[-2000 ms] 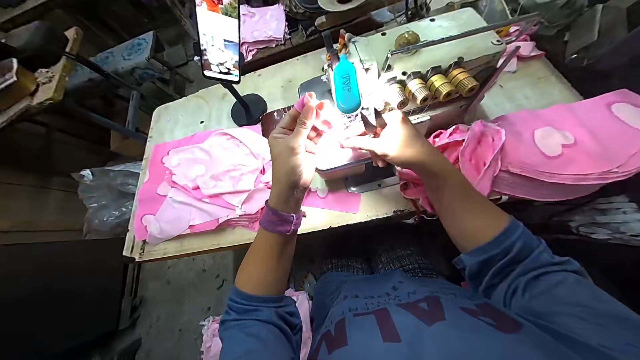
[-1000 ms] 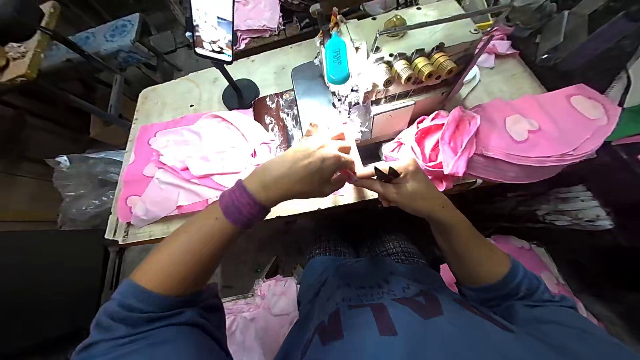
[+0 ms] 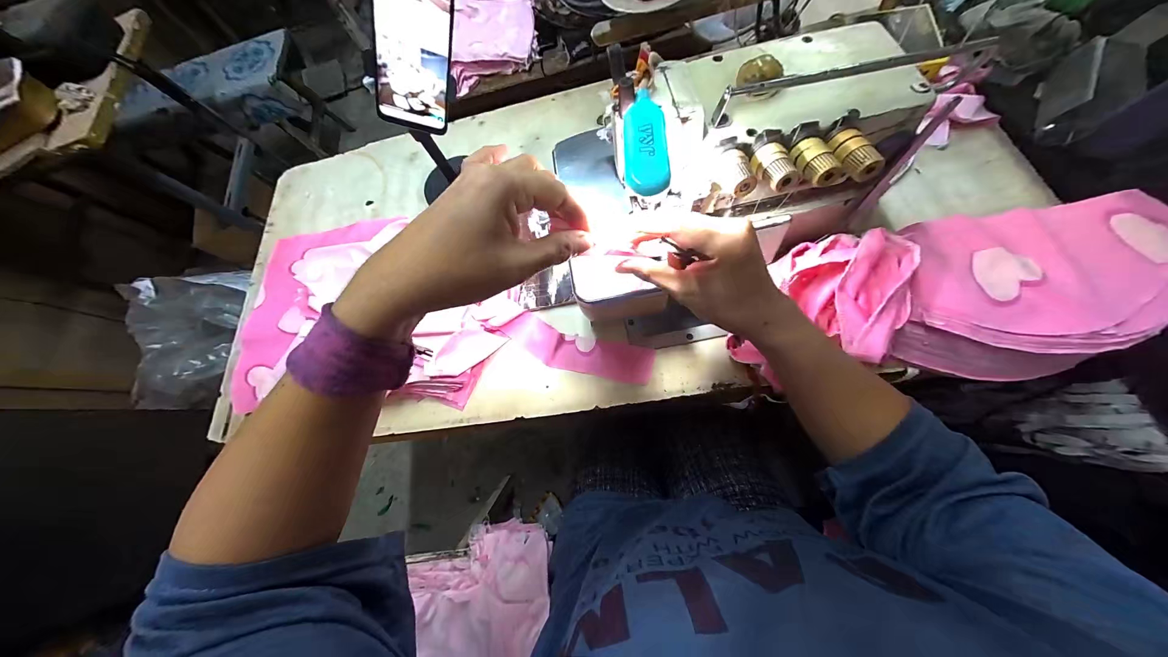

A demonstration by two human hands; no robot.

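My left hand [image 3: 484, 237], with a purple wristband, has its thumb and forefinger pinched beside the lit needle area of an industrial sewing machine [image 3: 766, 119]; glare hides what may be between them. My right hand [image 3: 716, 269] holds a small dark tool [image 3: 680, 255], probably thread snips, close to a sliver of pink fabric at the fingertips. Below the hands, a pink fabric strip [image 3: 593, 356] with a pale heart lies on the table. Pink fabric pieces [image 3: 310, 265] are spread at the left. At the right are a crumpled pink cloth [image 3: 858, 283] and a stack of pink panels [image 3: 1049, 283].
A phone on a stand [image 3: 412, 64] rises behind my left hand. Several brass tension dials [image 3: 812, 160] and a turquoise machine part [image 3: 646, 146] are near my right hand. The wooden table edge [image 3: 547, 411] runs before me. More pink cloth [image 3: 484, 584] lies below it.
My left hand has moved up and away from my right hand, where they were close together a second ago. The pink strip now shows below them. The dark tool remains in my right hand.
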